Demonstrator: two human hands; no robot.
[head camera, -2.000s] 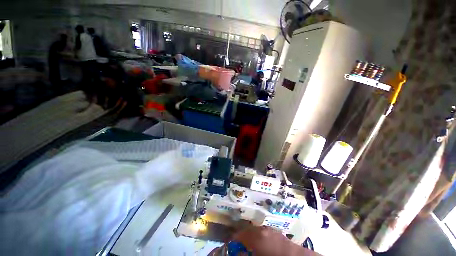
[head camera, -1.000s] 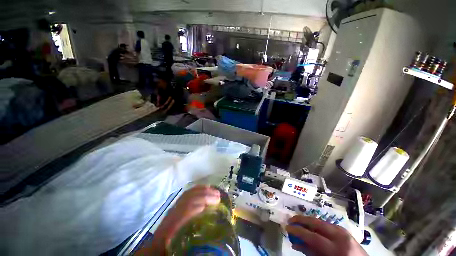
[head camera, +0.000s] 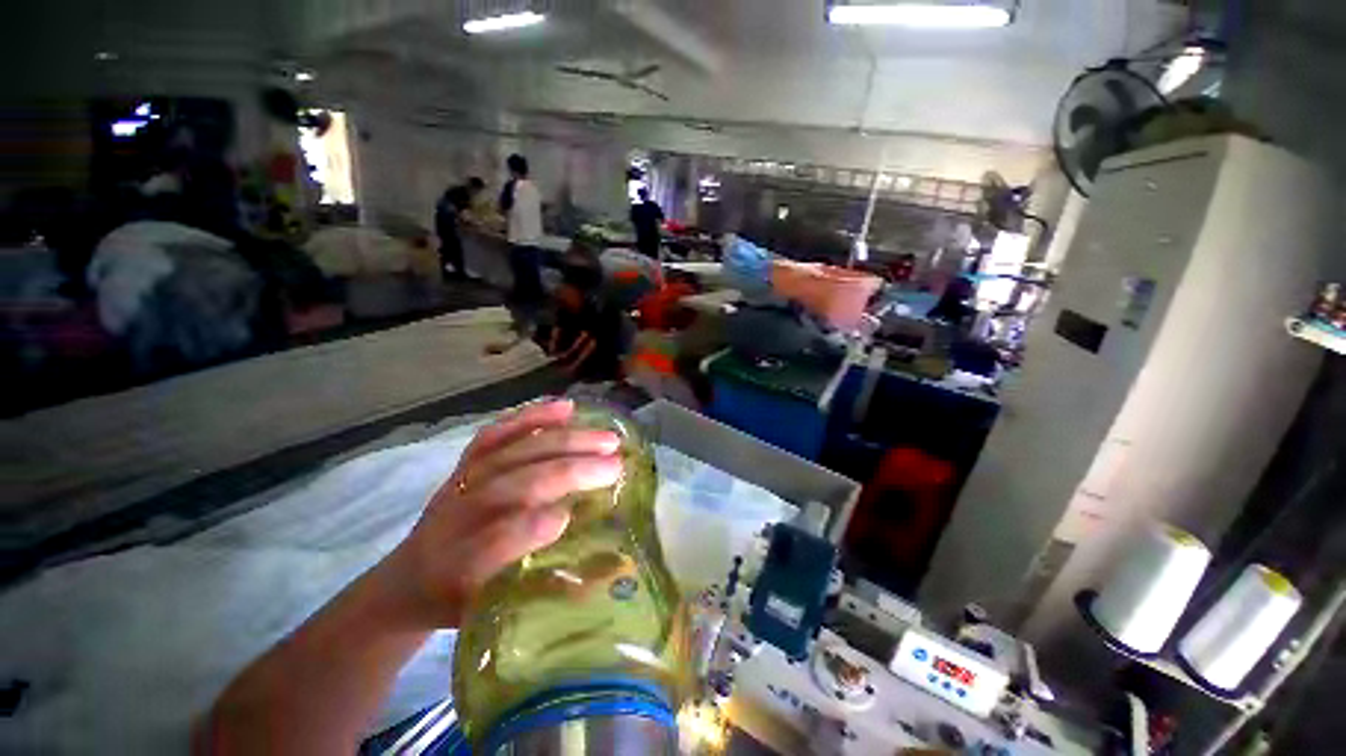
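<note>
My left hand (head camera: 509, 510) is wrapped around the yellow-green transparent drink bottle (head camera: 583, 591) and holds it up close in front of me. The bottle's blue-banded end is toward me, at the frame's bottom edge. My right hand is not in view. White sheer fabric (head camera: 295, 554) lies behind and left of my arm. The sewing machine (head camera: 805, 694), with its dark blue box and red digital display, stands right of the bottle, its small work light glowing beside the bottle. Part of the machine is hidden by the bottle.
Two white thread cones (head camera: 1153, 588) stand at the right, before a tall pale cabinet (head camera: 1144, 369). Long cream fabric (head camera: 295, 387) lies along the floor at the left. People (head camera: 524, 222) are farther back, one bent low near the cream fabric. A fan is at upper right.
My left hand has raised the bottle higher and nearer. My right hand, holding a small blue thing over the machine a second ago, has left the picture. The view has tilted up.
</note>
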